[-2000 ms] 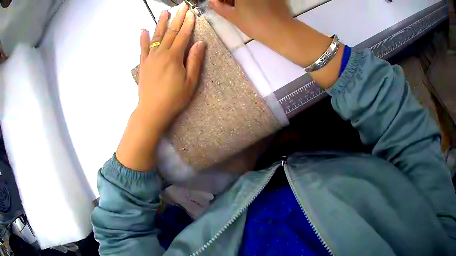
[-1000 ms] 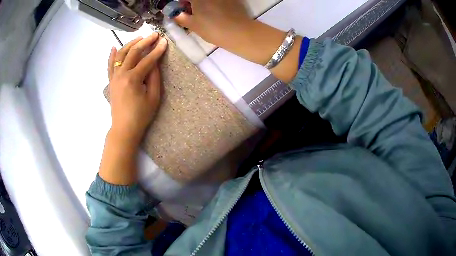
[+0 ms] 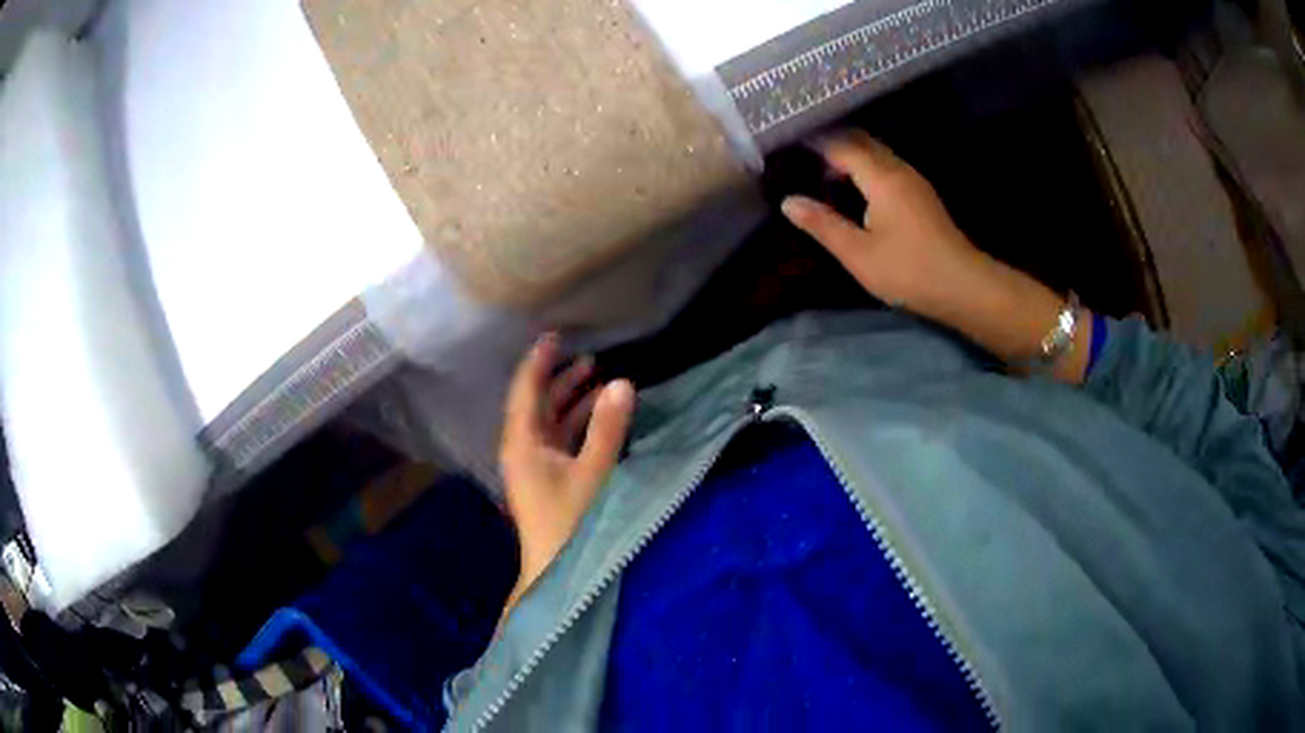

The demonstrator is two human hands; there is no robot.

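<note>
A brown flecked cloth panel (image 3: 530,129) lies on the white table and bends down over its front edge. Sheer white-grey backing (image 3: 458,322) shows beyond its lower edge and hangs off the table. My left hand (image 3: 561,451) is below the table edge, beside the hanging backing, with fingers curled and apart; whether it touches the backing is unclear. My right hand (image 3: 909,236) is below the ruler edge, right of the panel, with thumb and fingers apart and nothing seen in it. The sewing machine head is out of view.
A grey ruler band (image 3: 887,65) runs along the table's front edge. A thick white soft pile (image 3: 93,329) lies at the left. A blue bin edge (image 3: 308,630) and black-and-cream check cloth (image 3: 265,687) are at the lower left. Brown panels (image 3: 1166,186) stand at the right.
Both hands have left the cloth near the needle and come down to the table's front edge. The dark knob by my right hand and the machine head have gone out of view as the view shifted.
</note>
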